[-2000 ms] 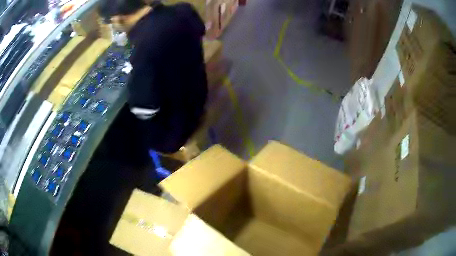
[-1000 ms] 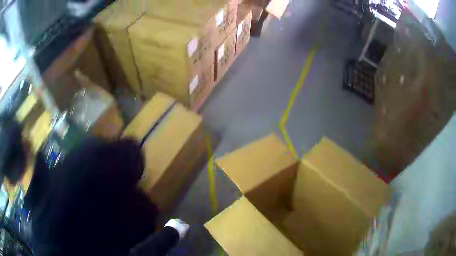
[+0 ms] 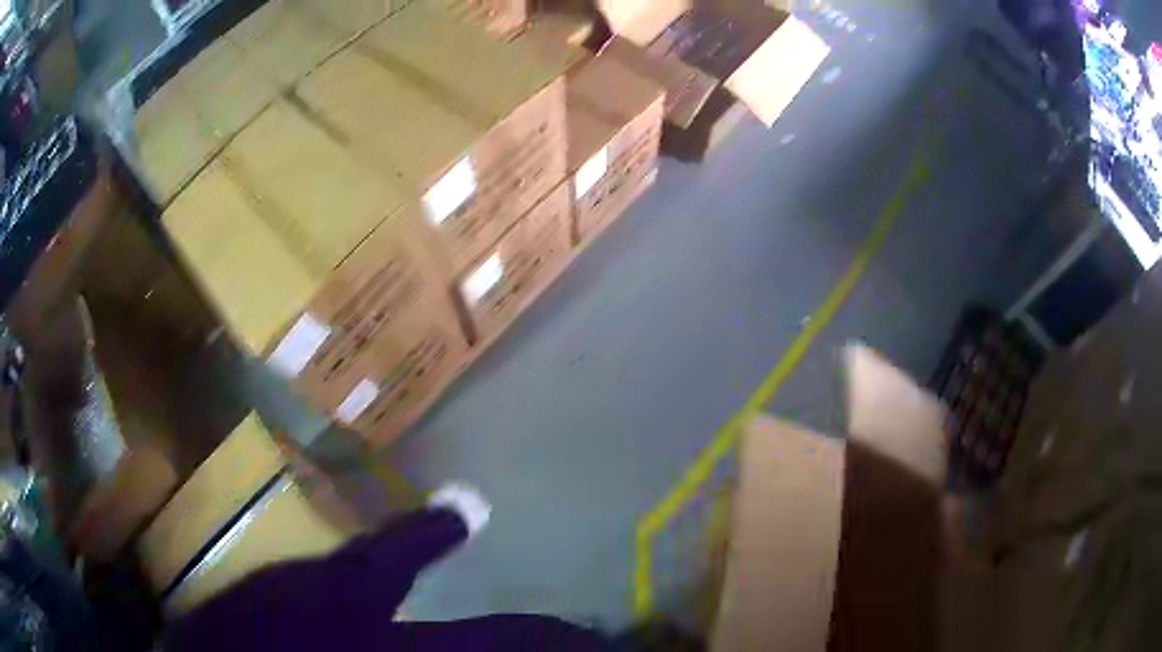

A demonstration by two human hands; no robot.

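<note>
An open brown carton [image 3: 784, 529] is cut off by the lower right edge, its flaps standing out and its inside dark and blurred. A white-gloved hand [image 3: 461, 510], which looks like my left hand, reaches in from the lower left on a dark purple sleeve [image 3: 344, 580]. It is left of the carton, apart from it, over the grey floor. It is small and blurred; its fingers cannot be made out and no held thing shows. My right hand is not in view.
Closed cartons with white labels [image 3: 503, 166] are stacked at the upper left. An opened carton [image 3: 777, 70] lies beyond them. A strapped carton [image 3: 217, 510] is at the lower left. A yellow line [image 3: 816, 325] crosses the grey floor. A dark crate [image 3: 988, 389] is at the right.
The view has swung right; the bench has gone out of view and the carton stacks show larger. The open carton sits farther right. The gloved hand is higher in view than one second ago.
</note>
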